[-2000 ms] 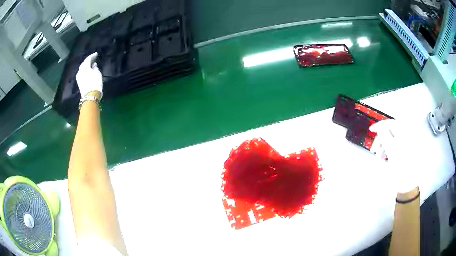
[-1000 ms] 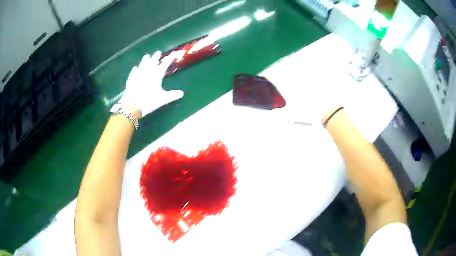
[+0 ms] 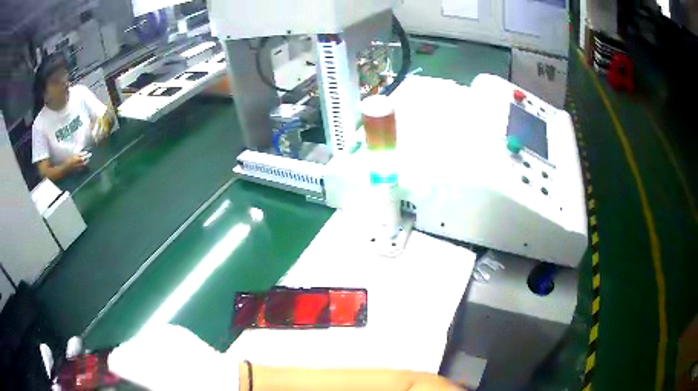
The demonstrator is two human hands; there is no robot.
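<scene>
A red-covered phone part (image 3: 83, 372) is at the lower left, cut off by the bottom edge. White gloved fingertips of my left hand (image 3: 61, 356) show at its far edge and grip it; the rest of that hand is out of the picture. My right hand (image 3: 170, 357), white-gloved and overexposed, reaches across from the right and meets the part's right side; its fingers are too washed out to tell their grip. Another dark-framed phone part with red film (image 3: 312, 308) lies at the bench's belt-side edge, its left end towards the green belt.
A white machine (image 3: 474, 176) with a control panel stands beyond the white bench (image 3: 406, 298). A signal tower (image 3: 380, 145) stands at its near side. The green belt (image 3: 191, 260) runs on the left, with black trays (image 3: 27, 336) beside it. A person stands across it.
The view has swung up and right, and the red pile has left it. My right hand has moved left to the red-covered part at my left fingers. A red-filmed part now lies on the bench edge.
</scene>
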